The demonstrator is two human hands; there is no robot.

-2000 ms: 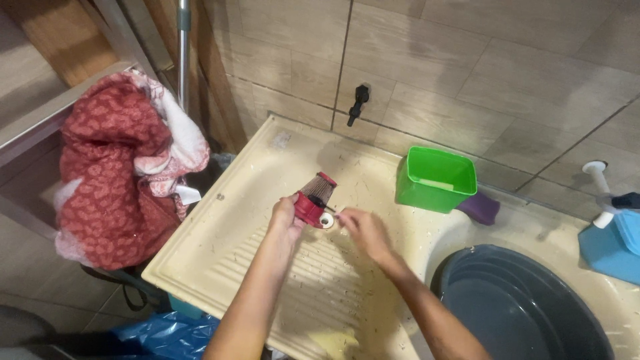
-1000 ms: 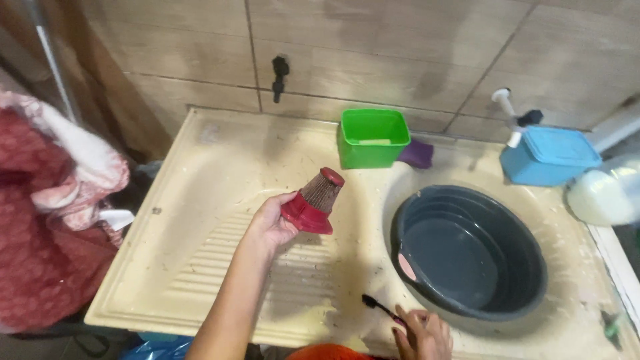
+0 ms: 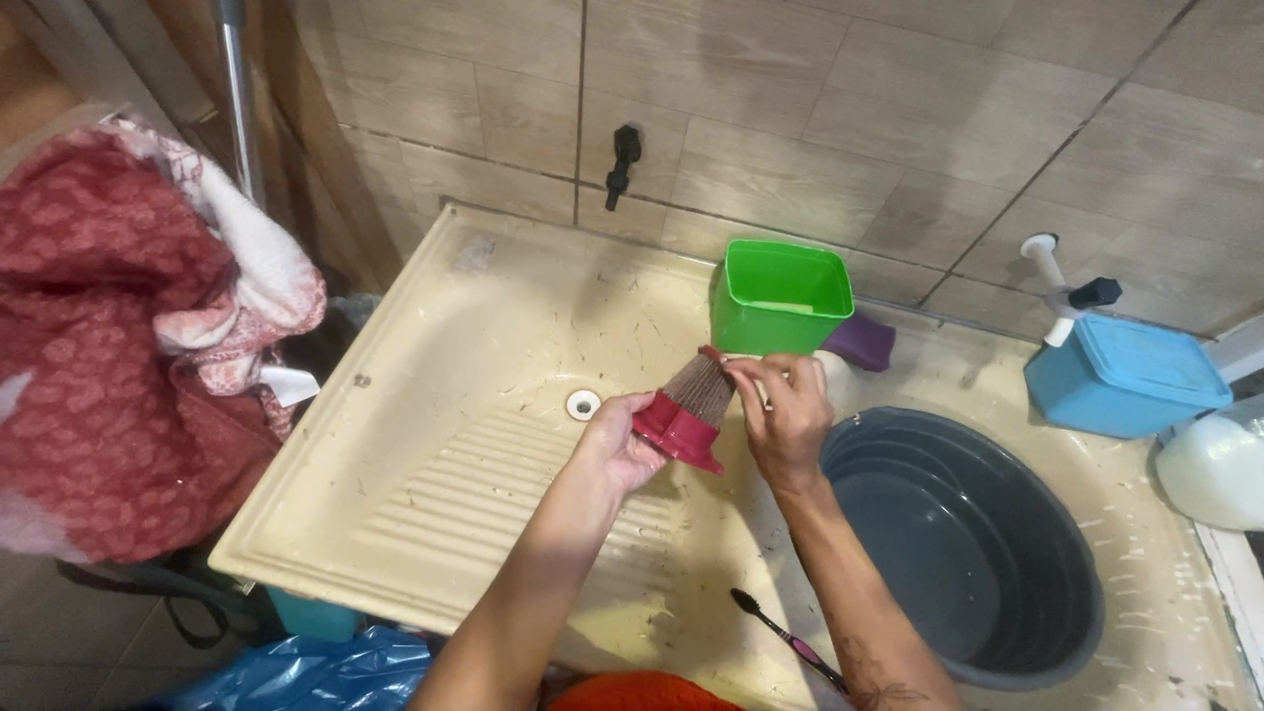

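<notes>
My left hand (image 3: 624,441) holds a cone-shaped pleated filter (image 3: 691,410) by its red base, over the ribbed basin of a cream laundry sink (image 3: 395,346). The filter is tilted, its narrow red-capped end pointing up. At that end is my right hand (image 3: 785,405), with thumb and forefinger pinched at the cap's edge; whether they hold some small thing there cannot be made out. A black and pink toothbrush (image 3: 790,634) lies on the sink's near part, partly hidden under my right forearm.
A dark grey plastic tub (image 3: 958,553) sits at the right. Behind are a green container (image 3: 782,296), a purple sponge (image 3: 861,342), a lidded blue box (image 3: 1126,375) and two taps on the tiled wall. Red and white cloth (image 3: 118,346) hangs at the left; blue plastic lies below.
My right hand has let go of the toothbrush, now lying on the sink, and has moved up to the filter's narrow end. My left hand still holds the filter. The view has shifted.
</notes>
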